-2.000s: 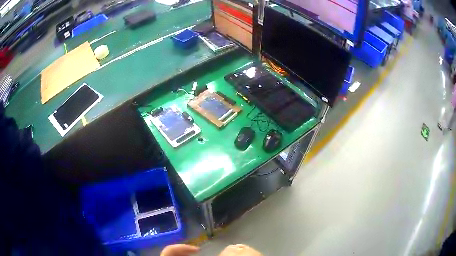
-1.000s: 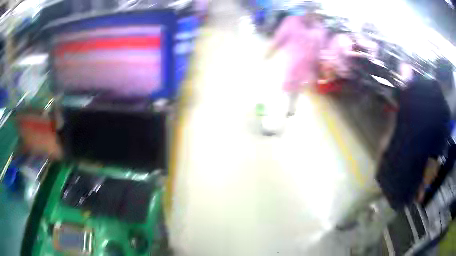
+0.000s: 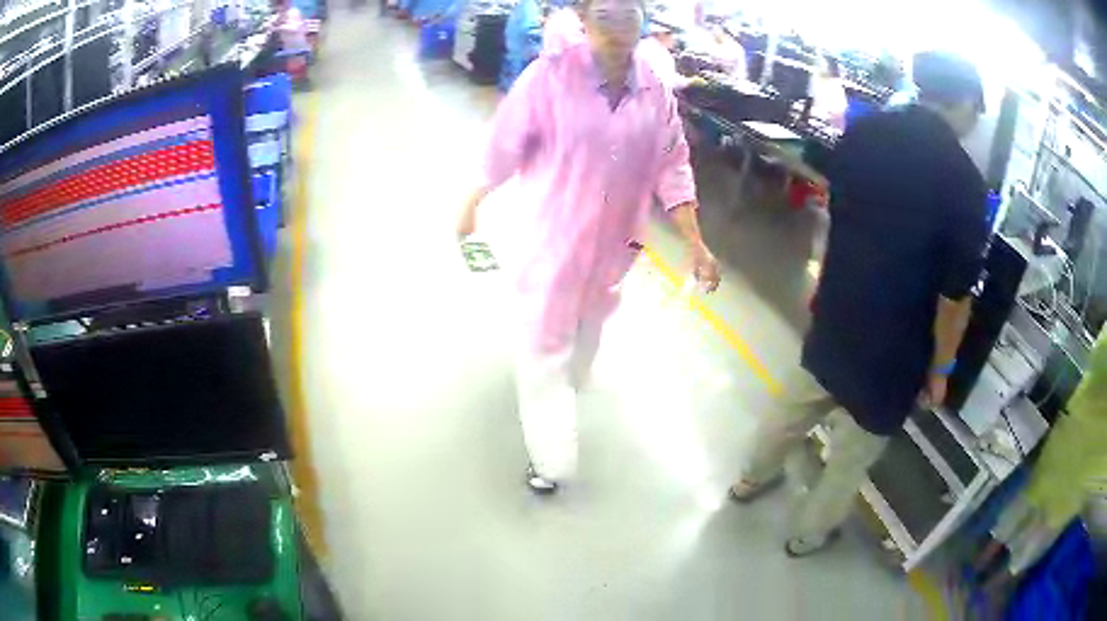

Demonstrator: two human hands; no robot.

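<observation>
Neither of my hands is in the picture. Nearest in front of me, at the lower left, is a green-topped bench [image 3: 73,570] with a long black keyboard-like unit [image 3: 182,534] lying on it. A dark monitor [image 3: 158,394] stands behind the unit. A larger screen with red and pink bands [image 3: 115,200] in a blue frame is above the monitor.
A person in a pink coat [image 3: 583,182] is in the aisle, facing me. A person in dark clothes [image 3: 892,255] stands at the right beside grey-white equipment [image 3: 995,376]. Yellow lines edge the pale floor [image 3: 425,485]. A yellow-green sleeve [image 3: 1068,449] shows at the right edge.
The view has swung right from the bench to the aisle. The fingers seen earlier at the bottom edge are gone. The person in pink is closer.
</observation>
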